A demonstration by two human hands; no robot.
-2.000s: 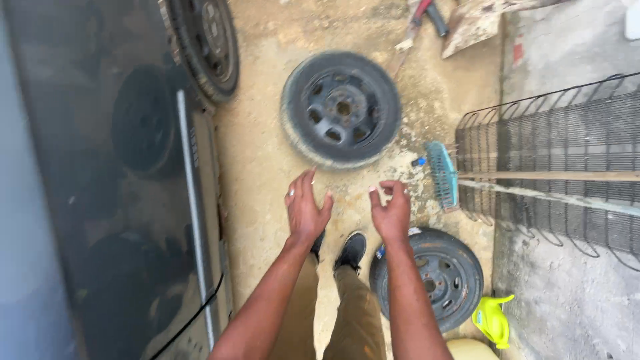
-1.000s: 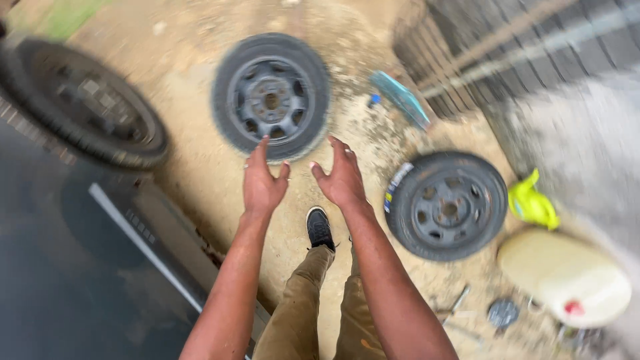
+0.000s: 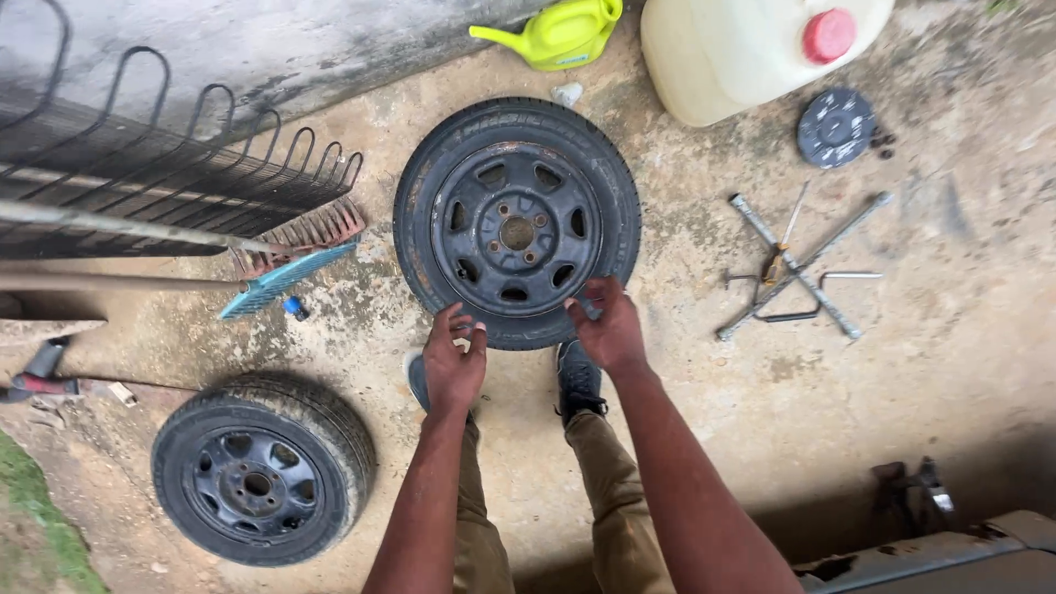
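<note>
A car wheel with a black steel rim and rubber tyre [image 3: 517,223] lies flat on the concrete just beyond my feet. My left hand [image 3: 454,359] is at the near left edge of this tyre, its fingers apart and nothing in them. Over the near right part of the same tyre is my right hand [image 3: 606,323], also with spread fingers and holding nothing. Whether either hand touches the rubber I cannot tell. A second wheel with a muddy tread [image 3: 262,470] rests on the ground to the lower left.
To the right lie a cross-shaped lug wrench [image 3: 804,268], a screwdriver [image 3: 775,262] and a round black cap [image 3: 836,128]. A plastic jerrycan [image 3: 726,58] and green watering can [image 3: 565,35] stand beyond. Rakes [image 3: 289,276] and a wire grille [image 3: 165,173] are left; car bodywork [image 3: 932,557] is lower right.
The view has swung round widely. My hands were near the wheel now at lower left; they are now at the one closer to the watering can. Both were empty before too.
</note>
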